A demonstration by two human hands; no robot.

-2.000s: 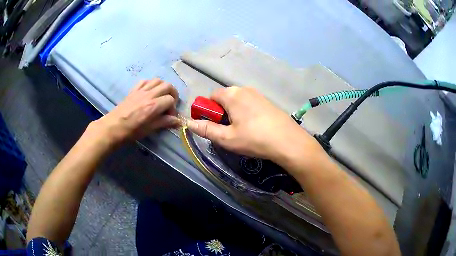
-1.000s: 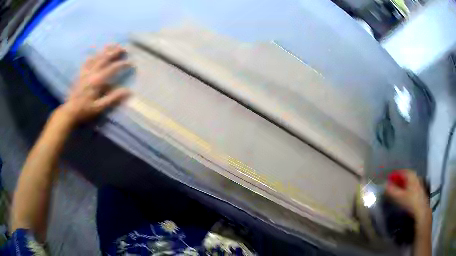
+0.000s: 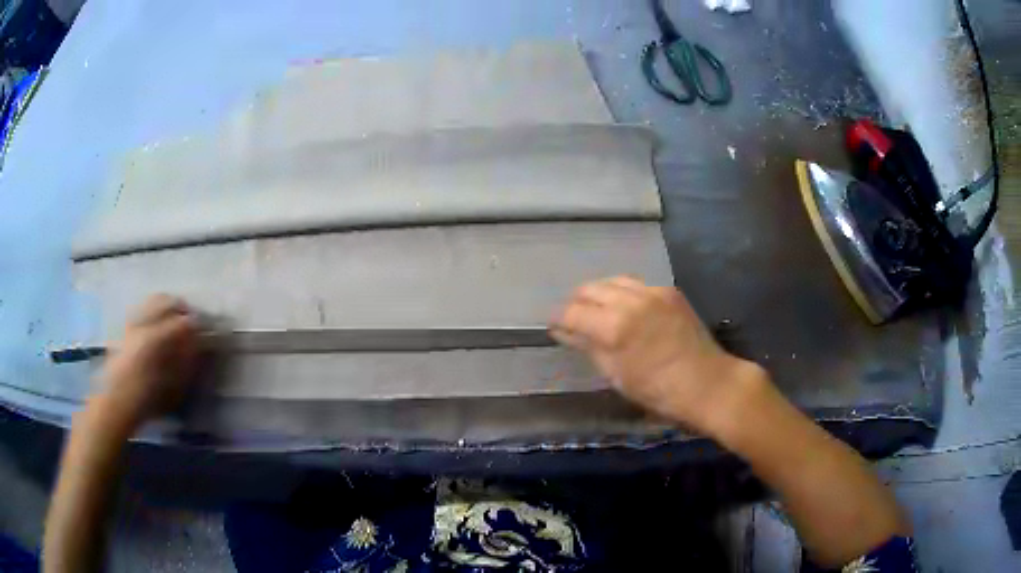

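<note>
The grey-beige garment panel (image 3: 414, 269) lies flat across the pressing table, with a raised fold and dark line along its middle. A narrow strip (image 3: 392, 338) runs lengthwise on the near part of the panel, and its dark end shows beyond the left edge. My left hand (image 3: 157, 353) is blurred and closed at the strip's left part. My right hand (image 3: 638, 347) pinches the strip's right part, with fingertips together. The parts under both hands are hidden.
The steam iron (image 3: 868, 241) rests at the right with its red handle end up and yellow-rimmed soleplate facing left. Dark green scissors (image 3: 685, 73) lie at the far side, near a white scrap (image 3: 728, 6). A black cord (image 3: 987, 112) runs at the right edge.
My right hand has let go of the iron, now at the right, and moved to the panel's near edge. My left hand is at the strip. The view has turned, and the panel appears level.
</note>
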